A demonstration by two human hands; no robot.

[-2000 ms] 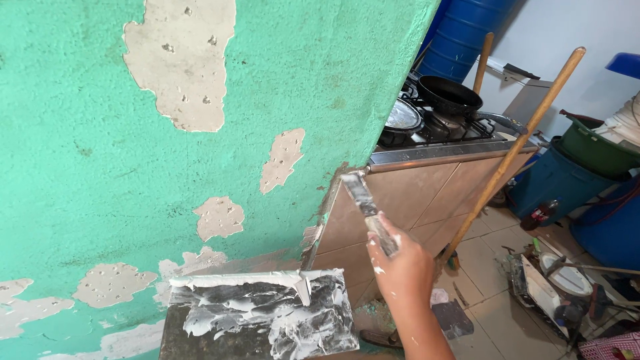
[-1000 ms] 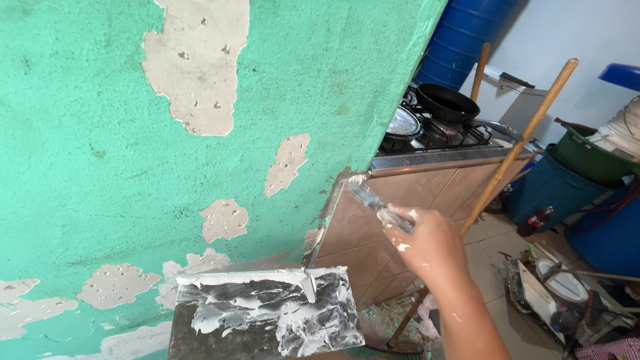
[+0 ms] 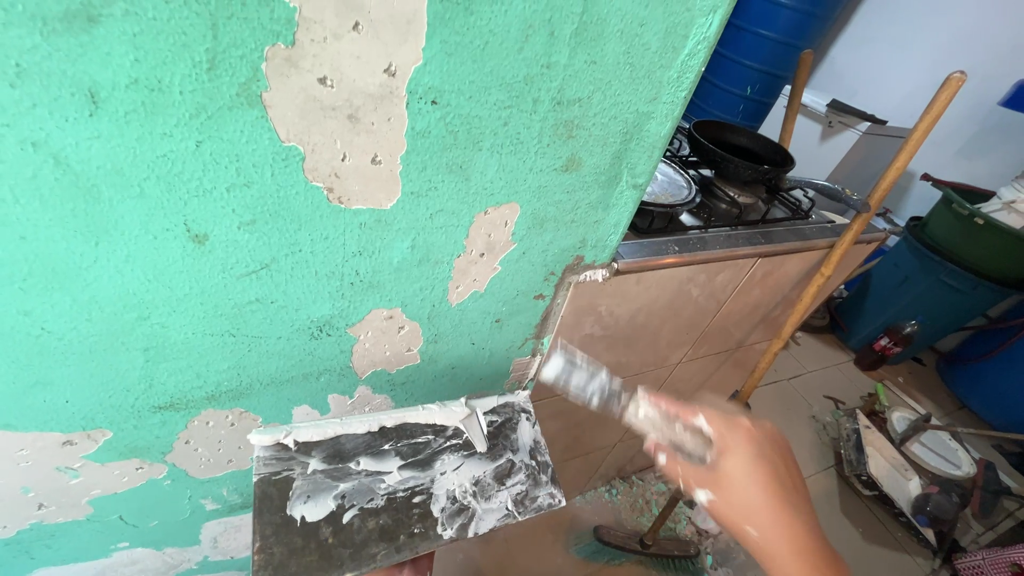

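Observation:
My right hand (image 3: 720,464) grips a putty knife (image 3: 588,380) smeared with white filler, its blade blurred and pointing up-left near the tiled counter's edge. At the lower middle is a dark flat plate (image 3: 384,480) bearing streaks of white paste, with a thick ridge along its upper edge. Only a little of my left hand (image 3: 408,565) shows, under the plate's lower edge; it supports the plate. Behind stands a green wall (image 3: 320,248) with bare greyish patches. White filler (image 3: 594,276) sits at the corner where the wall meets the counter.
A stove (image 3: 736,208) with a black frying pan (image 3: 740,150) tops the tiled counter. A wooden pole (image 3: 848,240) leans against it. A broom head (image 3: 646,548) lies among debris on the floor. Tools, a cola bottle (image 3: 886,346) and plastic bins (image 3: 920,280) are at the right.
My right hand and the putty knife have moved down, away from the top corner of the counter and closer to the plate. White filler shows at that corner.

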